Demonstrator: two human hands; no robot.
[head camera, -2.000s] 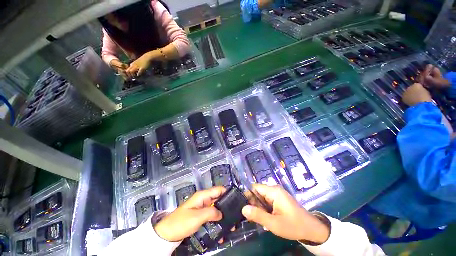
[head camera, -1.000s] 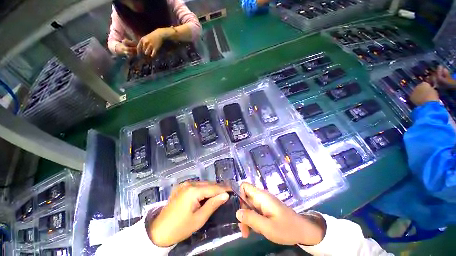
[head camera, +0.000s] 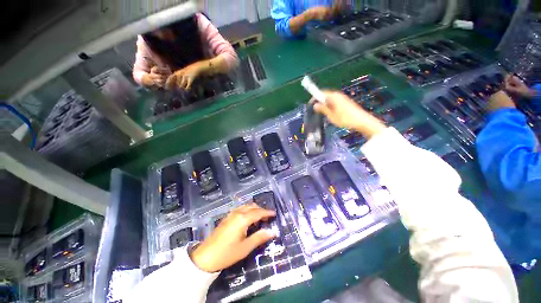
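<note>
My right hand (head camera: 344, 112) is raised over the clear blister tray's (head camera: 350, 234) back right corner. It holds a pale, blurred thin tool, apparently tweezers (head camera: 312, 89). A black handheld unit (head camera: 314, 131) is directly under its fingertips, partly over another unit, and seems gripped too; blur hides the contact. My left hand (head camera: 234, 237) lies at the tray's front on a dark die-cut sheet (head camera: 282, 251) with a pale grid. Its fingertips reach a unit (head camera: 265, 203); whether they grip the sheet is hidden. More black units sit in the tray's pockets.
An upright dark panel (head camera: 126, 219) stands left of the tray, with another tray (head camera: 50, 260) beyond. More filled trays lie right, on the green bench (head camera: 270, 97). A person in pink works opposite; people in blue work at the right and far side. Pale frame bars cross the upper left.
My right hand has left the front of the tray and moved up and right to its back corner. My left hand stays at the front; the gridded sheet now shows more fully beside it.
</note>
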